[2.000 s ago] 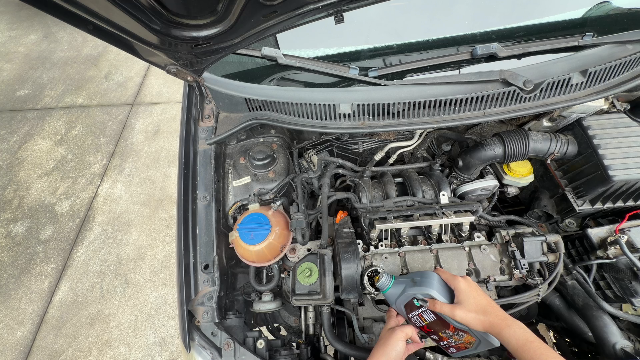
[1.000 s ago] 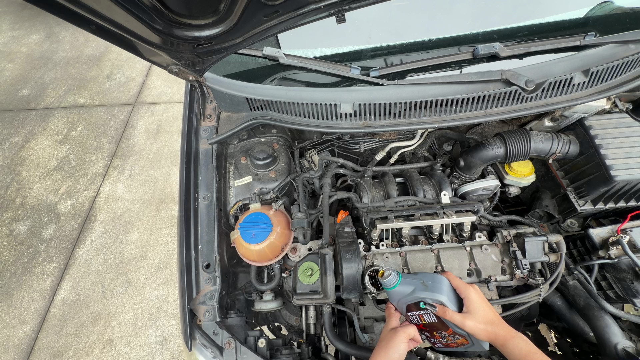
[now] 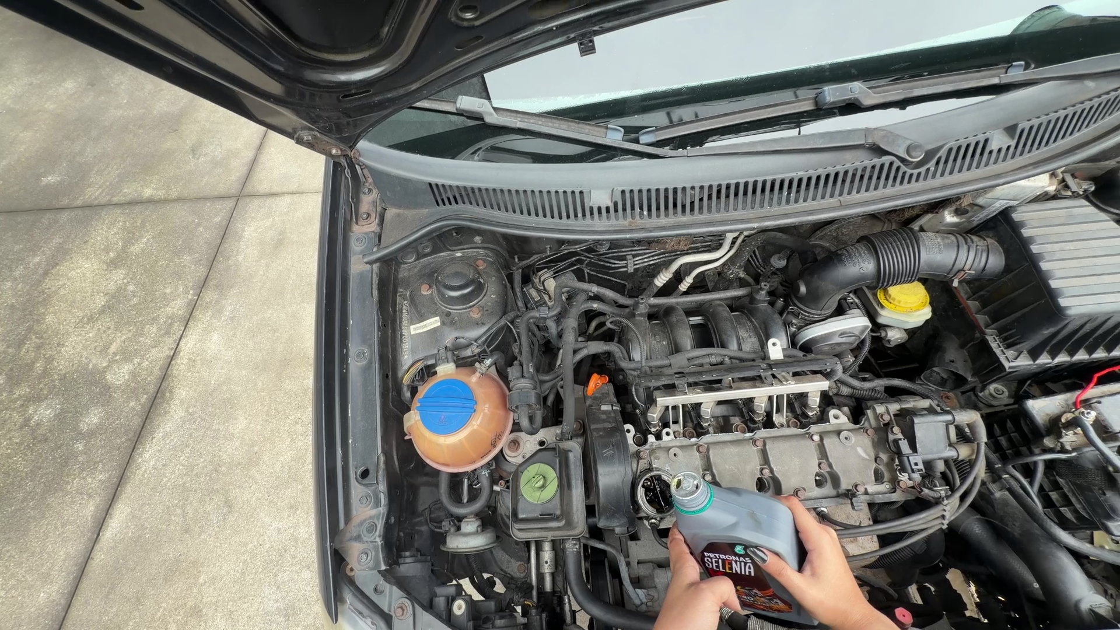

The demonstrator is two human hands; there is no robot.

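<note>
Both hands hold a grey plastic Petronas Selenia oil bottle (image 3: 744,534) over the front of the engine. My left hand (image 3: 696,586) grips its lower left side, and my right hand (image 3: 814,569) wraps its right side with the thumb across the front. The bottle leans slightly left, its uncapped mouth with a green ring just right of the open oil filler hole (image 3: 654,493) in the metal valve cover (image 3: 787,459). No stream of oil shows between mouth and hole. The bottle hides part of the engine's front.
A coolant tank (image 3: 459,437) with a blue cap and a reservoir with a green cap (image 3: 538,483) stand left of the filler hole. An orange dipstick handle (image 3: 597,383) rises behind it. The raised hood (image 3: 350,52) overhangs the upper left; the air filter box (image 3: 1067,271) is at right.
The bottle has come more upright; its mouth, over the filler hole's edge two seconds ago, is now a little to the right of the hole, which shows more fully. Both hands have kept hold.
</note>
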